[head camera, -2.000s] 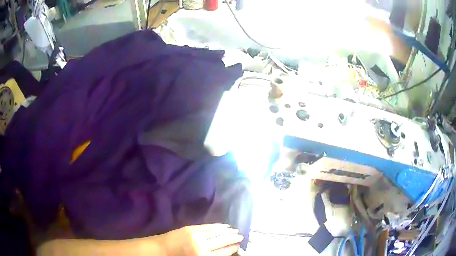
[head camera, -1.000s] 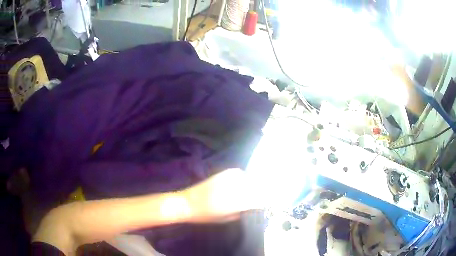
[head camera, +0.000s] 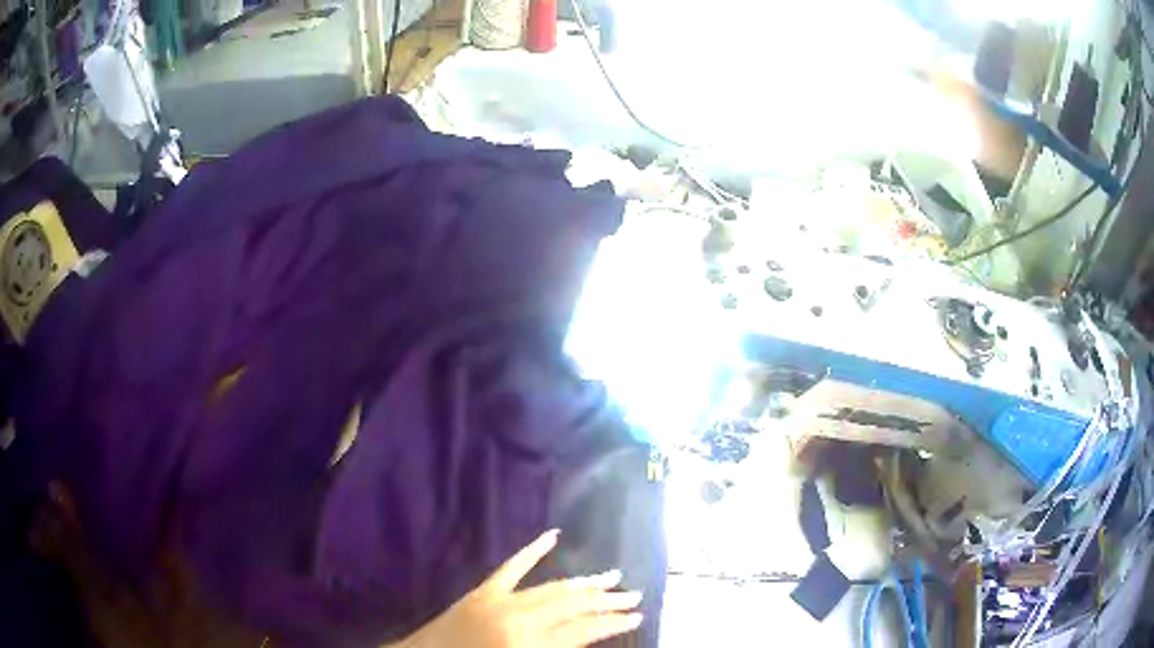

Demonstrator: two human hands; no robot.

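A large heap of dark purple cloth [head camera: 291,291] fills the left and middle and reaches the needle area, which is lost in glare. My left hand [head camera: 544,614] is at the bottom edge, partly cut off. Its fingers are spread and rest on a darker strip of the cloth [head camera: 620,532] below the needle area. The white sewing machine head [head camera: 810,285] with a blue stripe stands right of the cloth. A shaded skin-coloured patch shows at the lower left; I cannot tell what it is. My right hand is not in view.
Blue-handled scissors [head camera: 896,610] and a small dark scrap [head camera: 820,586] lie below the machine arm. An accessory box [head camera: 1012,601] is at the lower right. A red thread cone [head camera: 542,25] stands at the back. A yellowish square with a round grille [head camera: 32,266] is far left.
My left hand has moved down from beside the bright needle area to the bottom edge, fingers now spread. The cloth folds have shifted and a pale sliver shows among them. The view has shifted.
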